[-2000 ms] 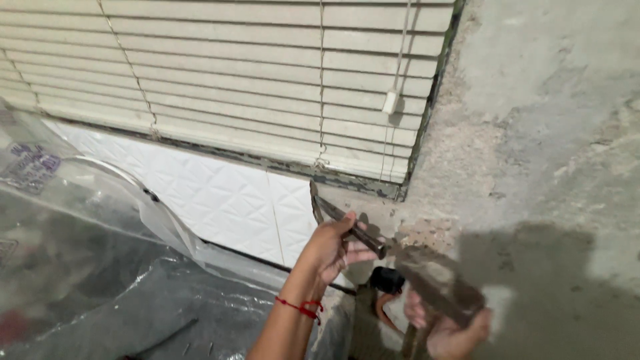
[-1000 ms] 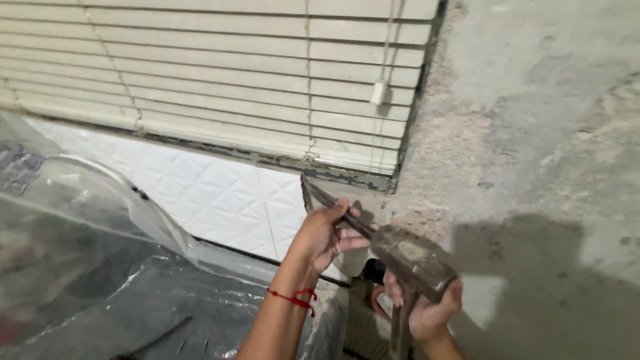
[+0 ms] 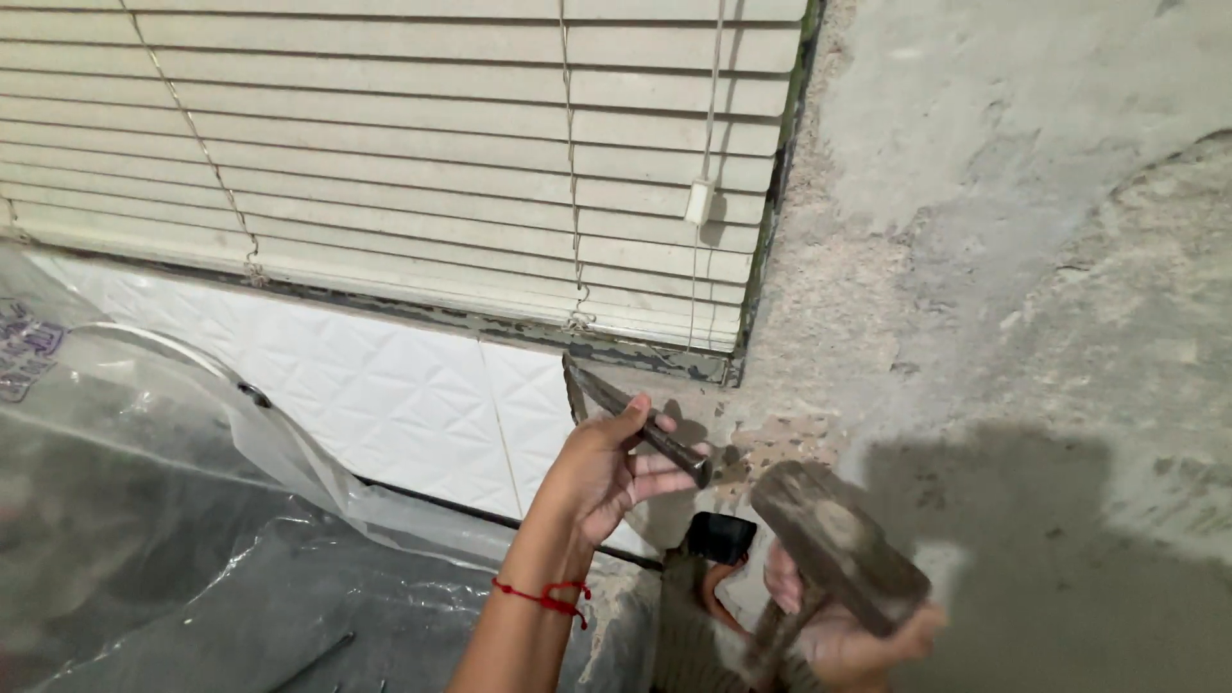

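My left hand, with a red string bracelet at the wrist, grips a dark metal chisel. The chisel slants up and left, its tip by the broken right edge of the white embossed tiles, just under the window frame. At the lower right my right hand holds a heavy hammer by its handle, close under the head. The worn hammer head is a little right of and below the chisel's struck end, apart from it. Part of the handle is blurred.
Window blinds with a hanging cord pull fill the upper left. Bare rough plaster wall lies at the right. Clear plastic sheeting covers the lower left. A black box-like object is beside an orange-brown curved piece.
One second ago the hammer head was at the chisel's end; now there is a gap between them, the hammer having moved away to the lower right. The left hand still holds the chisel at the tile edge.
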